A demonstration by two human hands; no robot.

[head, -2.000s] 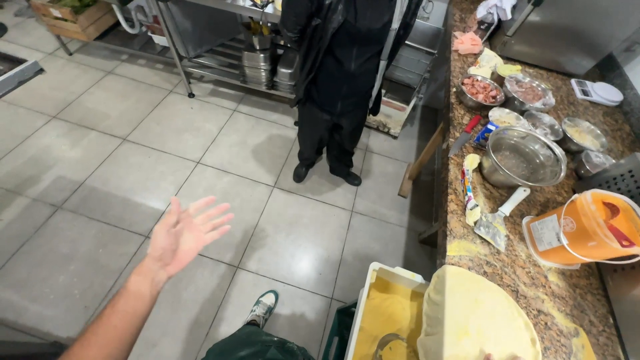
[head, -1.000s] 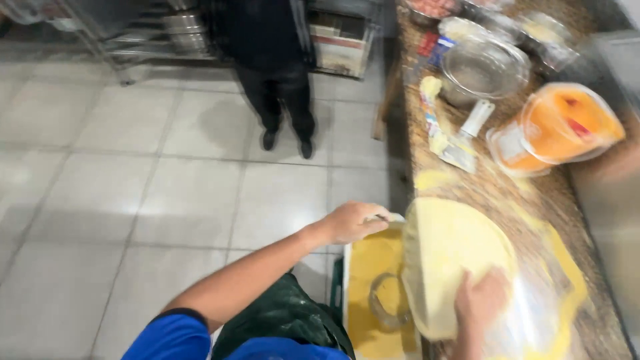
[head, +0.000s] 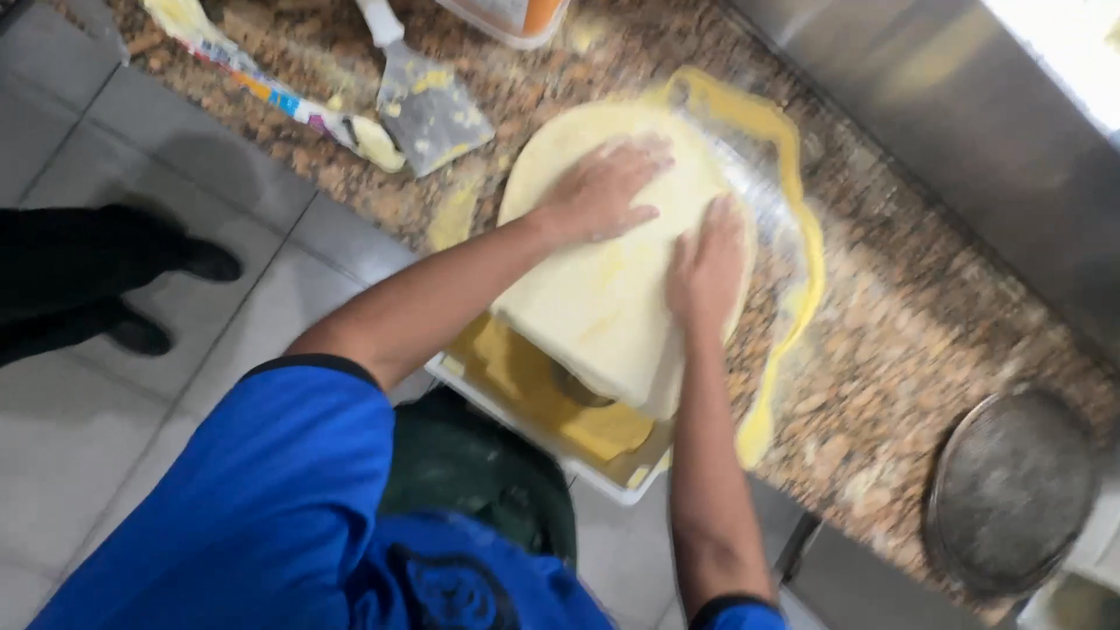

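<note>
A large flat sheet of pale dough (head: 595,289) lies on the granite counter, its near edge hanging over a white plastic tub (head: 525,420) of yellow flour or meal. My left hand (head: 604,188) rests flat on the upper part of the dough, fingers spread. On the dough's right side lies my right hand (head: 707,267), palm down, with its fingers partly apart. Neither hand grips anything. Inside the tub, a round object (head: 584,389) is partly hidden beneath the dough's edge. A ridge of yellow meal (head: 809,254) curves around the dough's right side.
A metal scraper (head: 430,109) with a white handle and an opened printed wrapper (head: 280,94) lie at the upper left. Behind them stands an orange-and-white bucket (head: 525,17). A round dark pan (head: 1013,490) sits at the lower right. Another person's dark shoes (head: 210,261) are on the tiled floor.
The view has turned strongly toward the counter. My left hand, raised over the floor two seconds ago and at the tub's edge one second ago, is now on the dough. My right hand remains on the dough.
</note>
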